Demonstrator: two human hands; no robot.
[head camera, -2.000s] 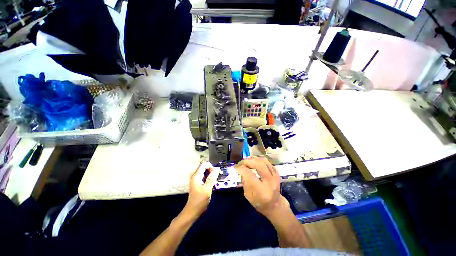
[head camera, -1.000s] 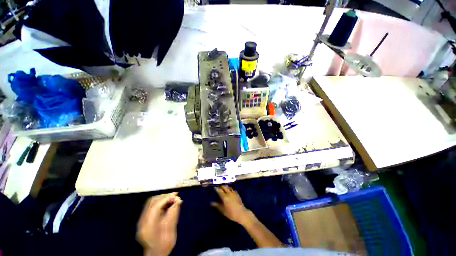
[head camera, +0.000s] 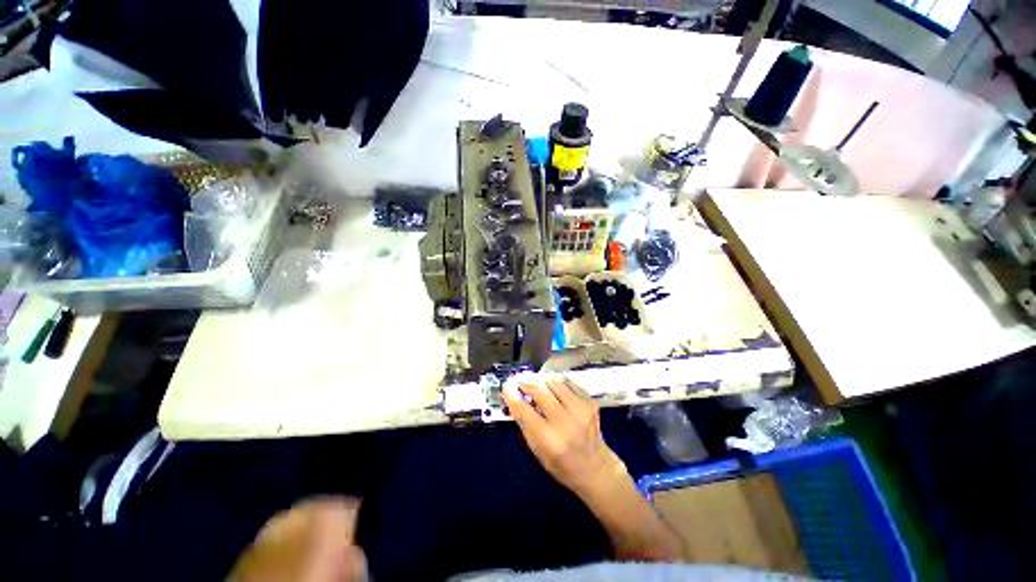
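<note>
The button-sewing machine (head camera: 500, 244) points at me, with its shiny clamp and work bed (head camera: 471, 398) at the table's front edge. My right hand (head camera: 559, 426) is at the clamp, its fingertips touching the metal; whether it holds a button cannot be told. My left hand (head camera: 305, 543) is blurred and low, cut off by the bottom edge, over the dark garment (head camera: 443, 489), well away from the machine. The garment lies below the table edge. The button tray (head camera: 585, 343) with small black buttons (head camera: 613, 301) stands right of the machine.
A black bottle (head camera: 568, 146) and numbered box (head camera: 581, 237) stand behind the tray. A white basket (head camera: 159, 290) with a blue bag is left. A thread cone (head camera: 780, 86) is upper right. A blue crate (head camera: 863, 500) with cardboard is lower right.
Since two seconds ago, my left hand has left the clamp and moved down and left. My right hand dropped below the bed edge, then came back up to the clamp.
</note>
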